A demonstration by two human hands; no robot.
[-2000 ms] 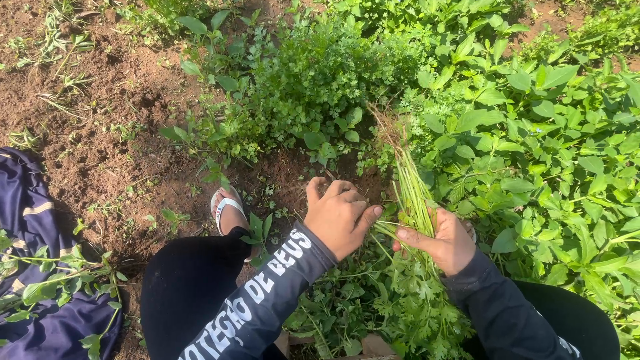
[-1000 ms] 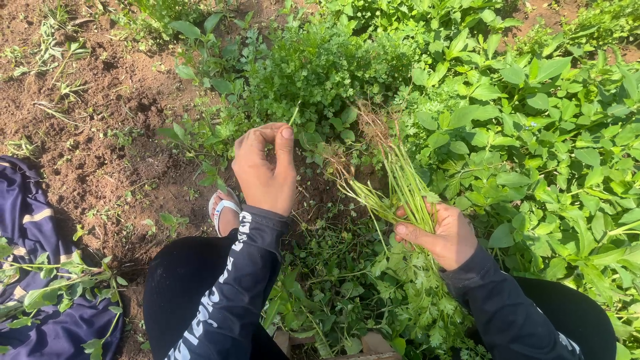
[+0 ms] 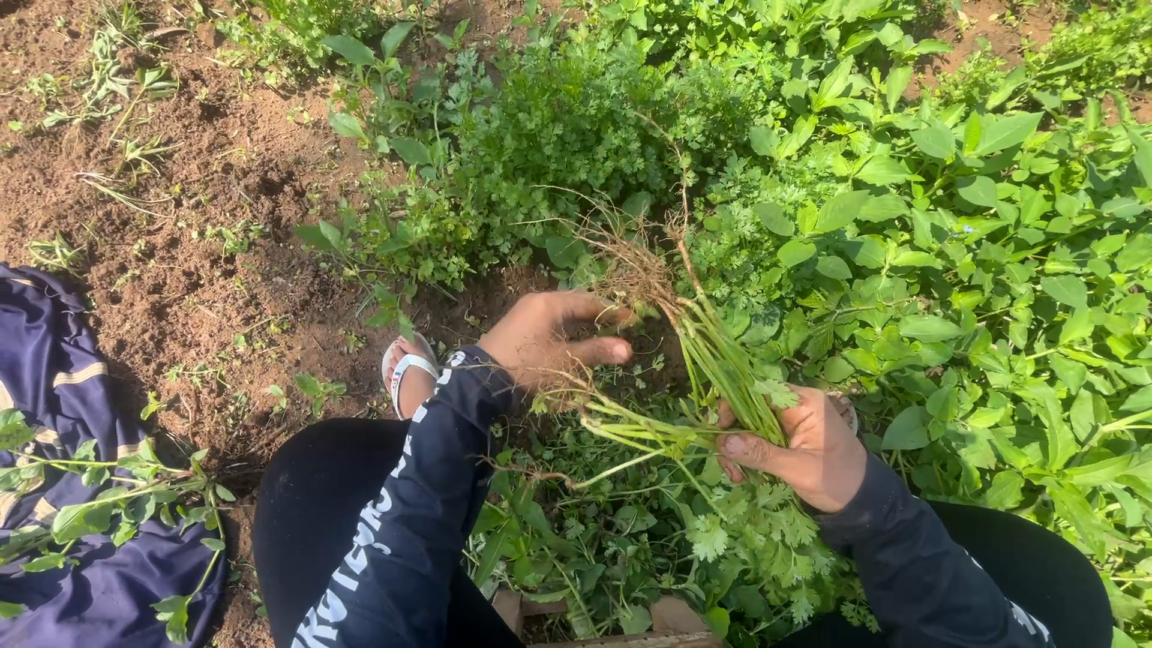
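My right hand point(image 3: 801, 448) is closed around the green stems of a bunch of leafy herb plants, cilantro or parsley point(image 3: 729, 369). Their thin brown roots point(image 3: 643, 270) point up and away from me, and the leaves hang down below the hand. A few stems in the same grip splay out to the left, roots toward my left wrist. My left hand point(image 3: 553, 340) is just left of the bunch, thumb and fingers apart, with nothing seen between them. Some root ends pass close to it.
Low feathery herbs point(image 3: 576, 126) grow ahead, and broad-leaved plants point(image 3: 936, 270) cover the right. Bare brown soil point(image 3: 216, 270) lies at left. A dark blue cloth point(image 3: 81, 360) with cut greens on it is at the far left. My sandalled foot point(image 3: 412, 373) and a wooden edge point(image 3: 630, 641) are near.
My left hand moved off the bunch to the upper left with a thin green bit, and is now lower, beside the roots, its fingers apart. The stems in my right hand have spread into two parts.
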